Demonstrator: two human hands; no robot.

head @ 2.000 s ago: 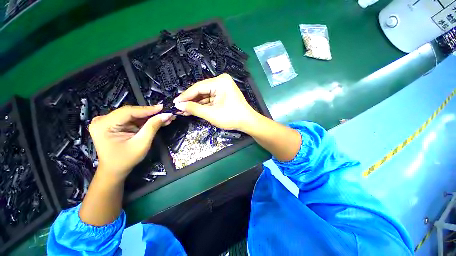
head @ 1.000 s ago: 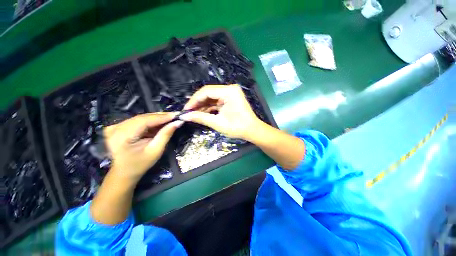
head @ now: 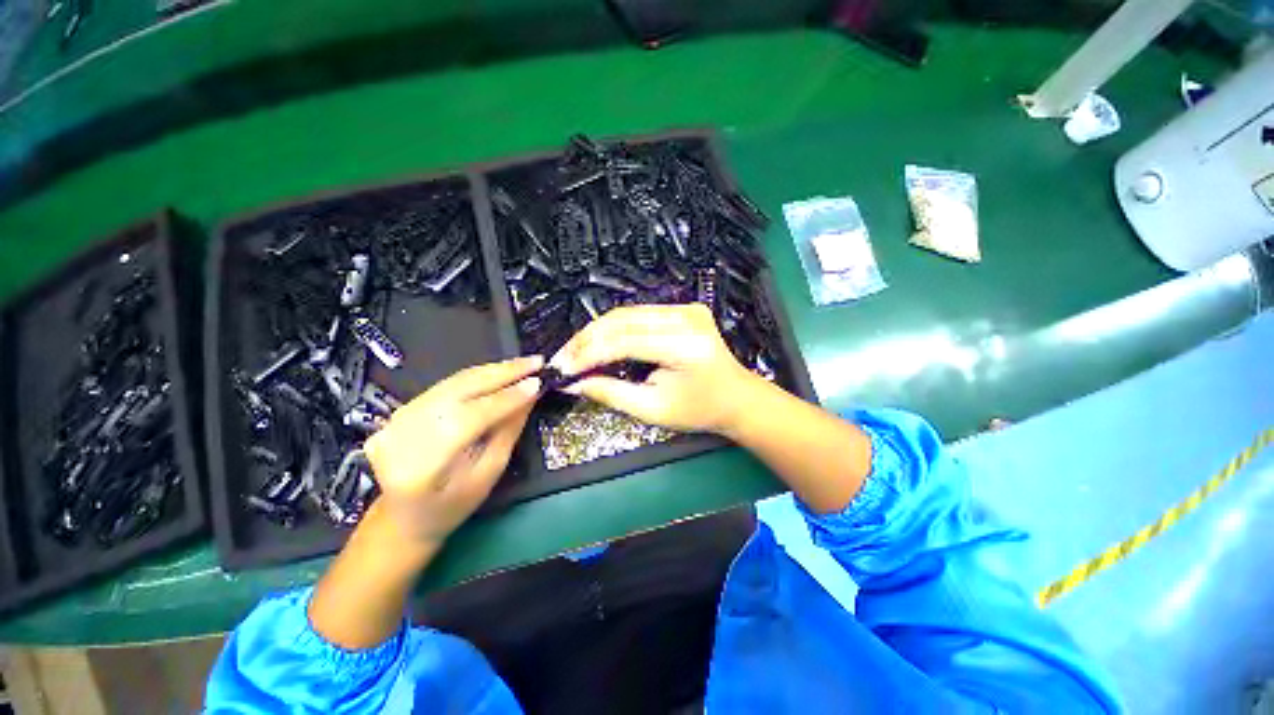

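A small black plastic part (head: 553,377) is held between the fingertips of both hands, mostly hidden by them. My left hand (head: 454,444) grips its left end and my right hand (head: 657,366) its right end. They are above the divided black parts tray (head: 489,266), near its divider. Black parts (head: 573,231) are piled in both compartments. The heap of small gold and silver fittings (head: 594,436) lies in the near corner of the right compartment, below my right hand. Whether a fitting is in the held part cannot be seen.
Another black tray with black parts (head: 119,405) stands at the left. A zip bag with a white label (head: 836,252) and a zip bag of cream-gold bits (head: 945,214) lie right of the trays. A white cylinder (head: 1204,175) and a small white cup-like item (head: 1093,120) are further right.
The view has shifted, so the trays and bags appear lower and further right, and more of the left tray shows. Both hands still hold the part at their fingertips.
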